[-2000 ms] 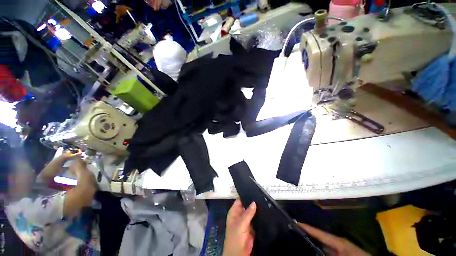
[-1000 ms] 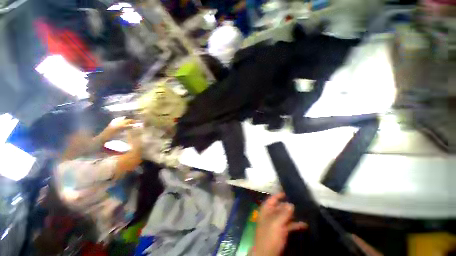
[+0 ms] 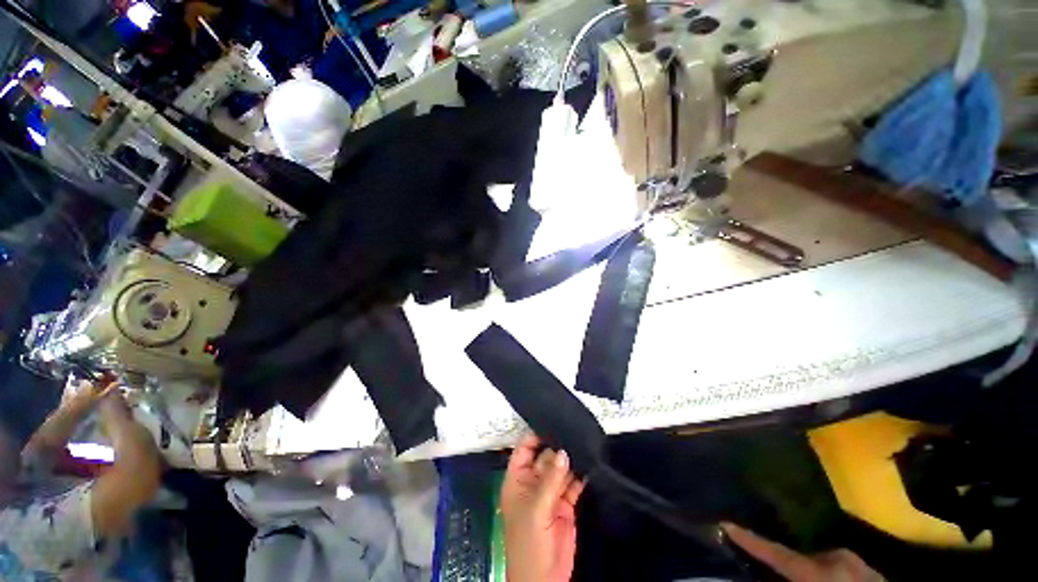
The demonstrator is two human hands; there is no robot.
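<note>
My left hand [image 3: 540,514] grips a black fabric strip [image 3: 533,384] at the table's front edge, thumb and fingertips on its edge. The strip's far end lies on the white table top and the rest runs down over the dark lap area. My right hand [image 3: 797,559] is at the bottom edge, partly cut off, against black cloth. A dark slim shape, perhaps shears, lies by its fingers; its grip is unclear. Another black strip [image 3: 615,324] lies under the needle area. A large black fabric heap [image 3: 376,216] covers the table left of the machine.
The cream sewing machine [image 3: 672,114] stands at upper right, with a brown bar [image 3: 876,205] and blue tassel [image 3: 940,136] beside it. A yellow piece [image 3: 882,483] is below the table. At left are a green box [image 3: 228,223], another machine [image 3: 154,313], grey fabric [image 3: 330,523] and a person's arm [image 3: 128,460].
The view swung left, then back right. The held strip has tilted and lies farther over the table edge. My left hand has changed from spread fingers to pinching the strip's edge.
</note>
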